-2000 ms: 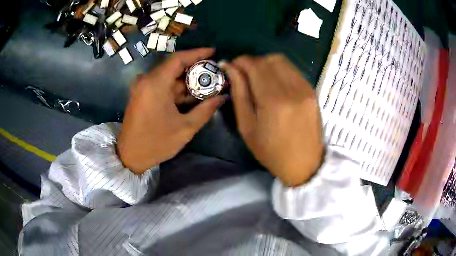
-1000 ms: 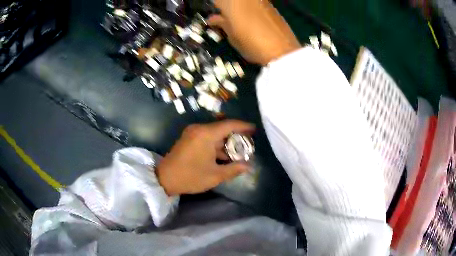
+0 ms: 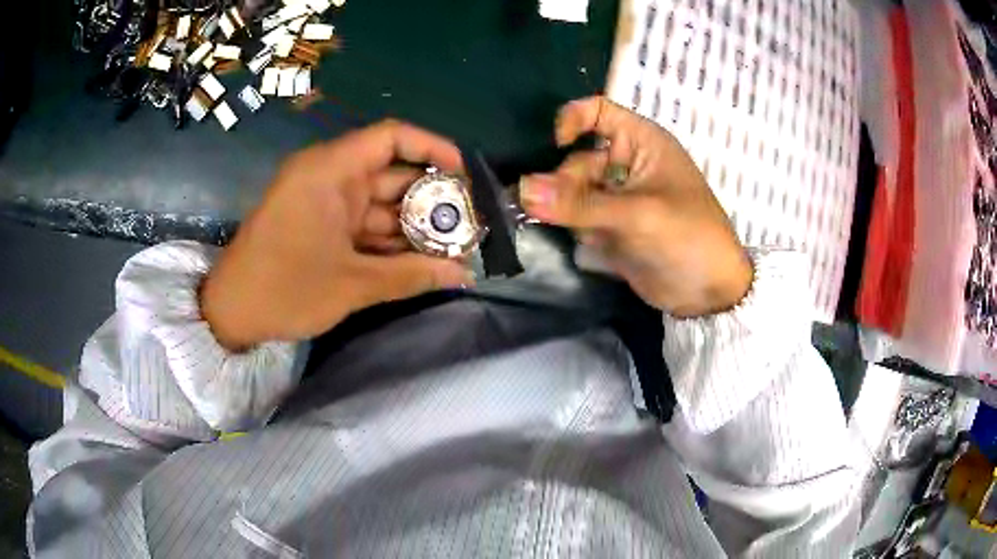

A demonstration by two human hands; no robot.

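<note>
My left hand [image 3: 317, 224] holds a round silver metal unit [image 3: 430, 215] between thumb and fingers, its face with a dark centre hub turned up to me. Just right of the unit is a black strip-like part [image 3: 494, 218], tilted; a small shiny bit lies between it and my right fingertips. My right hand [image 3: 645, 202] pinches this part at its right side with thumb and finger. A small pale-green thing also shows among the curled right fingers; I cannot tell what it is. Whether the black part touches the unit is unclear.
A loose pile of flex strips with cream ends [image 3: 246, 49] lies at the upper left. A white tray with rows of slender strips [image 3: 754, 131] is on the right, beside pink foam trays with red edges [image 3: 894, 197]. A white scrap [image 3: 564, 10] lies at the top.
My right hand has come back from the strip pile to beside the unit, now with the black part. My left hand has moved left and up, still holding the unit.
</note>
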